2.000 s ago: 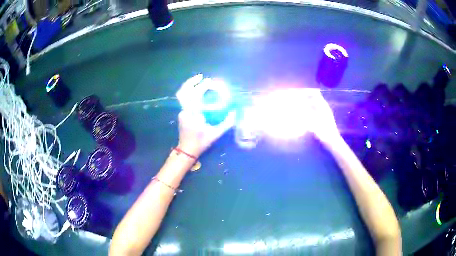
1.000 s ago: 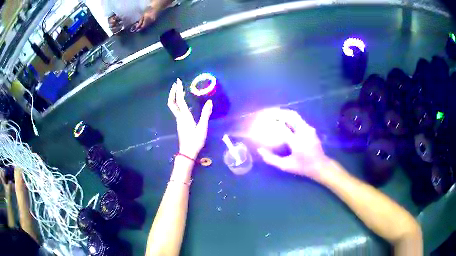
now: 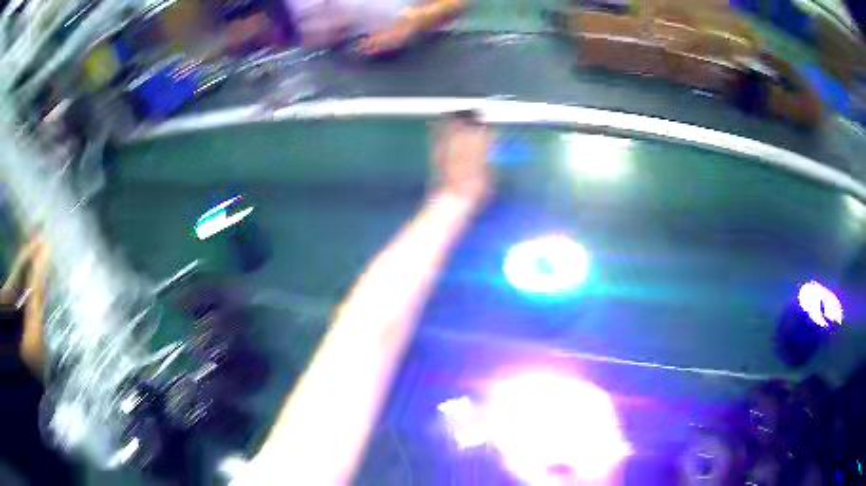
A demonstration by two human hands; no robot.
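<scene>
My left hand (image 3: 462,159) is stretched out to the far rail and blurred. It looks closed around a dark can (image 3: 462,117), mostly covered by the hand. A lit LED cylinder unit (image 3: 546,266) glows white and blue on the green bench, right of my left forearm. A very bright pink-white glare (image 3: 555,427) fills the lower middle and hides what is in it. My right hand cannot be made out there or elsewhere. A pale, washed-out shape, probably the jar (image 3: 462,420), touches the glare's left side.
A purple-lit unit (image 3: 818,306) is at right, above dark housings (image 3: 707,456). A lit unit (image 3: 223,218), dark units (image 3: 204,370) and white cables (image 3: 90,332) are at left. Beyond the rail (image 3: 380,106) are another person's hand (image 3: 389,40) and cardboard boxes (image 3: 655,43).
The view has swung, shifting the bench contents. My left hand has gone from beside the lit unit to the dark can by the rail. My right hand and forearm no longer show.
</scene>
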